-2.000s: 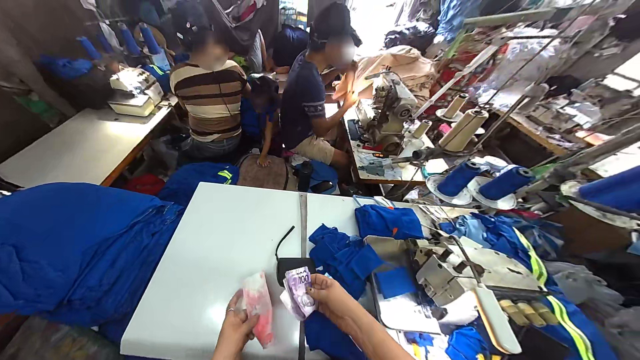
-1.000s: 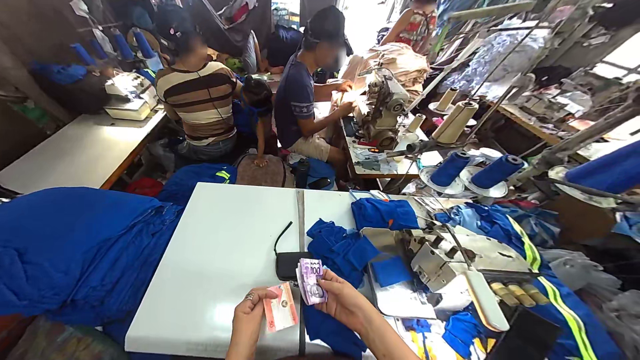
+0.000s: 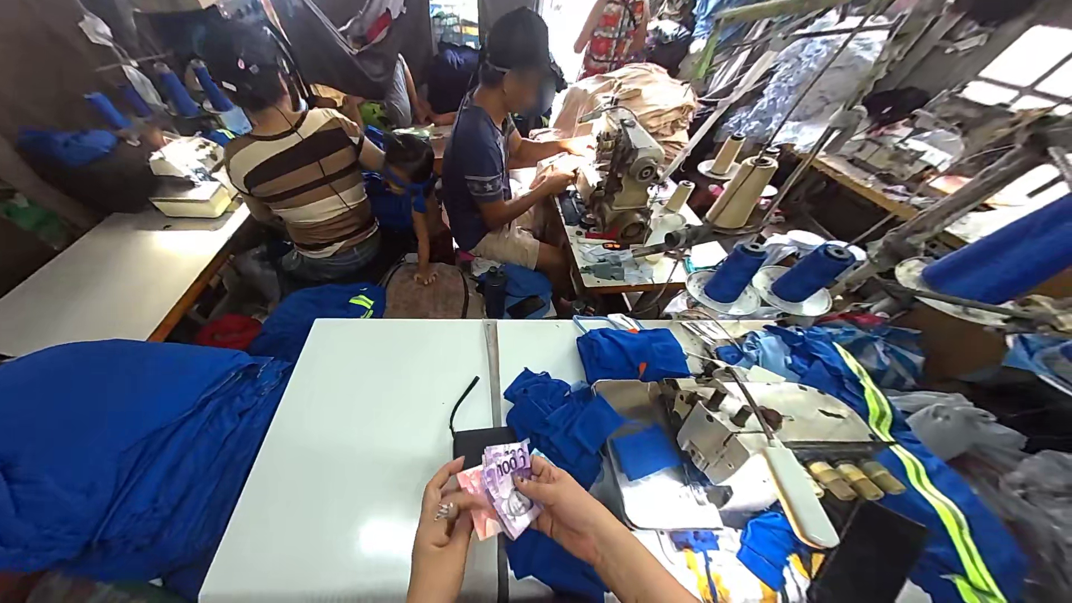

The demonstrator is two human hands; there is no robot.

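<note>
Both hands are low in the middle of the head view, over a white tabletop point(image 3: 368, 427). Between the fingers of my left hand point(image 3: 444, 515) is a reddish banknote point(image 3: 480, 502); a ring shows on that hand. My right hand point(image 3: 563, 507) grips several purple banknotes point(image 3: 511, 486) marked 100, which overlap the reddish one. Just beyond the notes lies a black pouch point(image 3: 477, 442) with a wrist strap, partly hidden by them. Blue cloth pieces point(image 3: 557, 414) are heaped to the right of the pouch, beside an overlock sewing machine point(image 3: 712, 435).
Blue fabric point(image 3: 126, 444) is piled at the left. Across the table, a person in a striped top point(image 3: 301, 180) and a person in a dark cap point(image 3: 486, 159) sit near sewing machines; a child point(image 3: 410, 176) is between them. Blue thread cones point(image 3: 733, 272) and a dark phone-like slab point(image 3: 867, 553) are at the right.
My hands have come together, so the reddish note now touches the purple ones; both earlier frames show the two apart. The person in the striped top has shifted posture.
</note>
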